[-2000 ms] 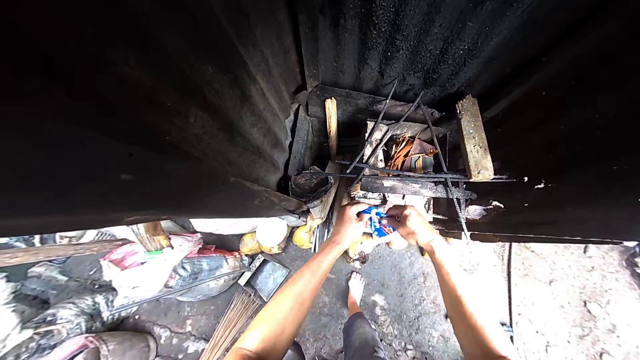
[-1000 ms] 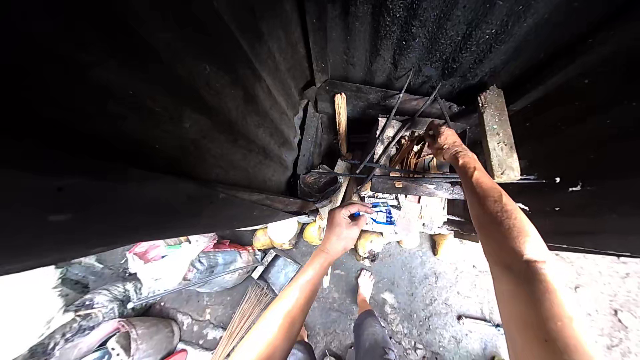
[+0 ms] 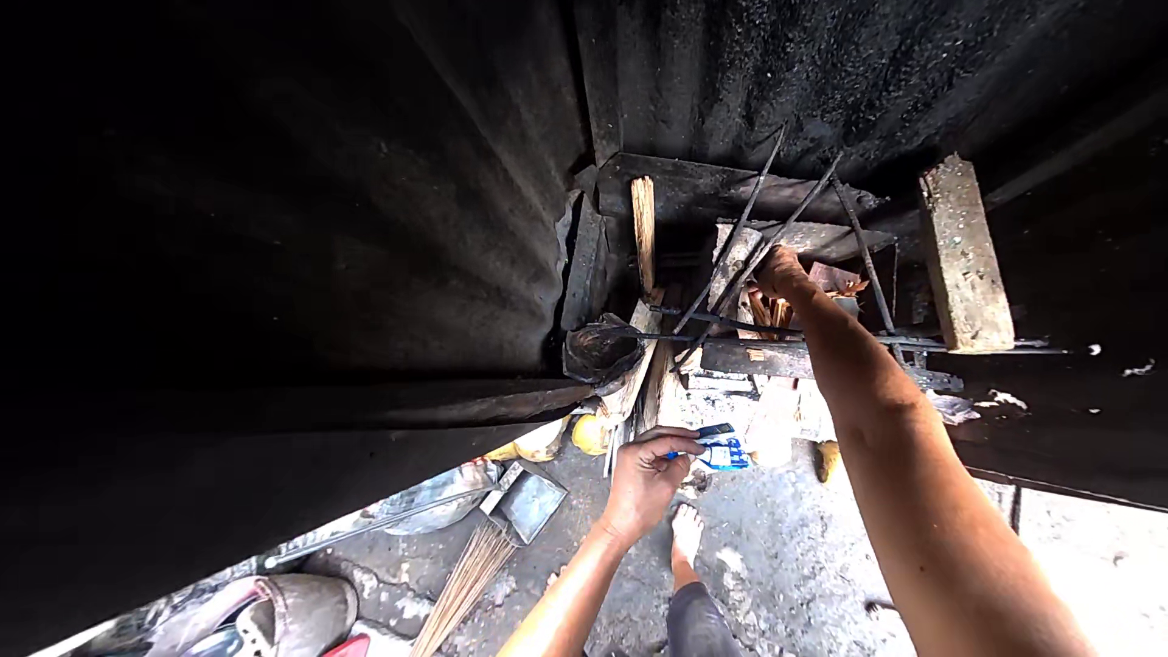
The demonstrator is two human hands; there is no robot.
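Note:
My left hand [image 3: 650, 470] pinches a small blue and white packet [image 3: 725, 453] by its left end, with a small dark flat piece along its top edge. My right hand [image 3: 783, 272] reaches between thin metal bars [image 3: 803, 205] into the stack of wood; its fingertips are hidden, so I cannot tell what it holds. Split wood kindling [image 3: 771, 312] lies just below that hand. A wooden block [image 3: 733, 260] is left of it, and a charred board [image 3: 762, 358] runs across in front.
A concrete-like block [image 3: 967, 255] stands at the right. A blackened bowl-like container [image 3: 602, 351] sits by the left corrugated metal wall [image 3: 474, 228]. Yellowish coconuts [image 3: 591, 434], a metal dustpan [image 3: 527, 504] and a stick broom [image 3: 470, 584] are on the ground. My bare foot [image 3: 687, 531] is below.
Two seconds ago both my hands were together at the blue packet. My right hand has since gone up among the bars and kindling, while the packet stays in my left hand.

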